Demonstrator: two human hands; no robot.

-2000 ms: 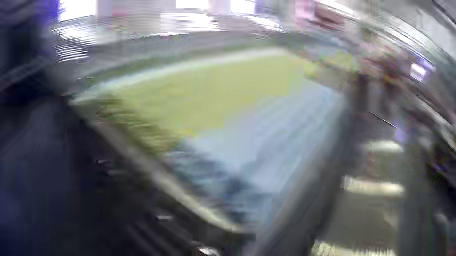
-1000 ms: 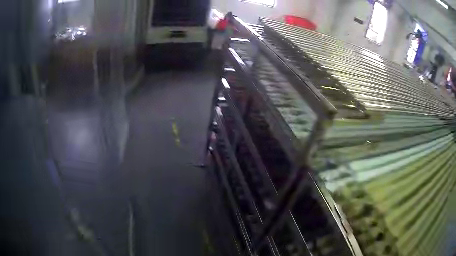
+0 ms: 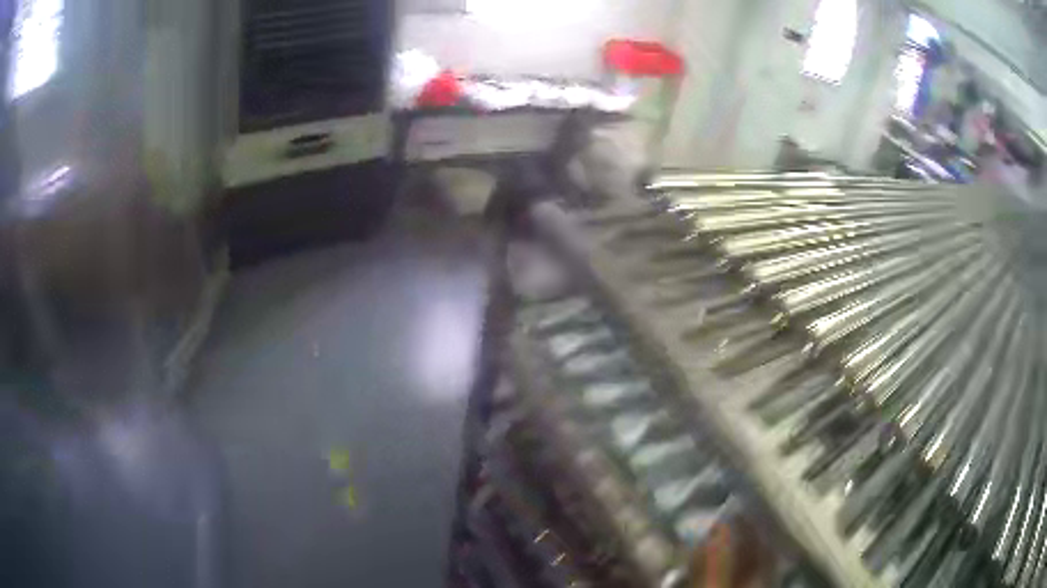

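No hand of mine shows in the head view. Long shiny metal tubes [image 3: 884, 299] lie side by side on a rack at the right, their ends in a slanting row. The rack's pale edge rail [image 3: 735, 431] runs diagonally below the tube ends. Pale and blue-grey side-hung material [image 3: 626, 431] shows in a strip beneath the rail, blurred. An orange-brown blurred thing [image 3: 726, 558] is at the bottom edge; I cannot tell what it is.
A grey floor [image 3: 333, 356] with small yellow marks lies left of the rack. A dark-fronted cabinet or machine [image 3: 310, 63] stands at the back. A red tub [image 3: 643, 57] and a smaller red thing [image 3: 441, 90] are near the far wall.
The view has swung and moved along the rack. The olive and pale aqua fabric seen before has left the picture, and bare tubes now fill the right side.
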